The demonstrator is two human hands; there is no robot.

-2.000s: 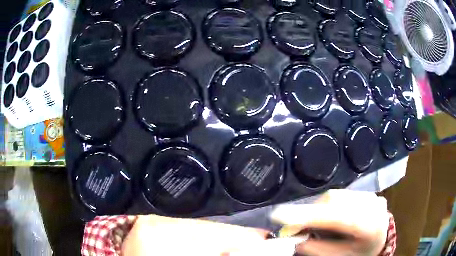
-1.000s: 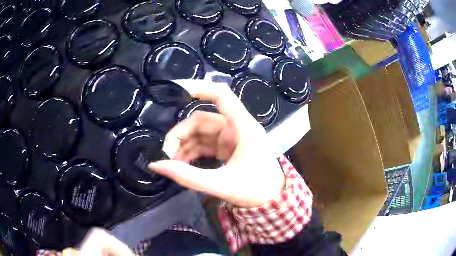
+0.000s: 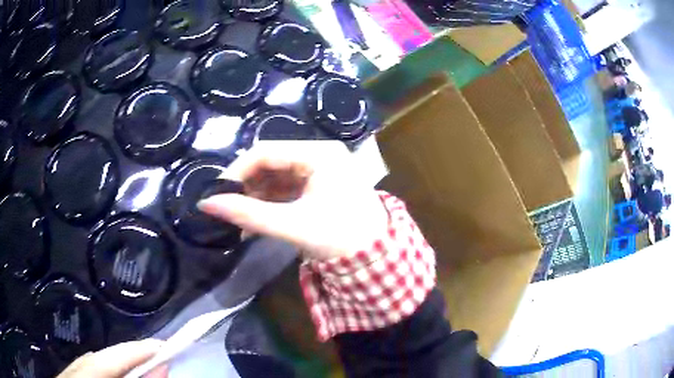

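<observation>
The black blister tray (image 3: pixel 166 173) holds rows of round black glossy discs and fills the left of the view. The disc under my right fingers (image 3: pixel 188 203) shows no print. The disc below it to the left (image 3: pixel 131 267) has pale printed lines. My right hand (image 3: pixel 295 196) is over the tray's near right edge, thumb and forefinger spread over the disc; whether a thin black label is between them cannot be told. My left hand (image 3: pixel 118 362), cut off at the bottom left, grips a bent white sheet (image 3: pixel 196 328), seen nearly edge-on.
An open cardboard carton (image 3: pixel 458 170) stands right of the tray. Behind it are a green surface (image 3: pixel 425 70), a pink item (image 3: pixel 399 28) and a blue crate (image 3: pixel 558 48). A grey crate (image 3: pixel 565 236) is beyond the carton, and a blue bar (image 3: pixel 554 359) curves at the lower right.
The view has swung right, bringing the carton into sight. My hands, together at first, have separated. My right hand has moved onto the disc beside the printed one.
</observation>
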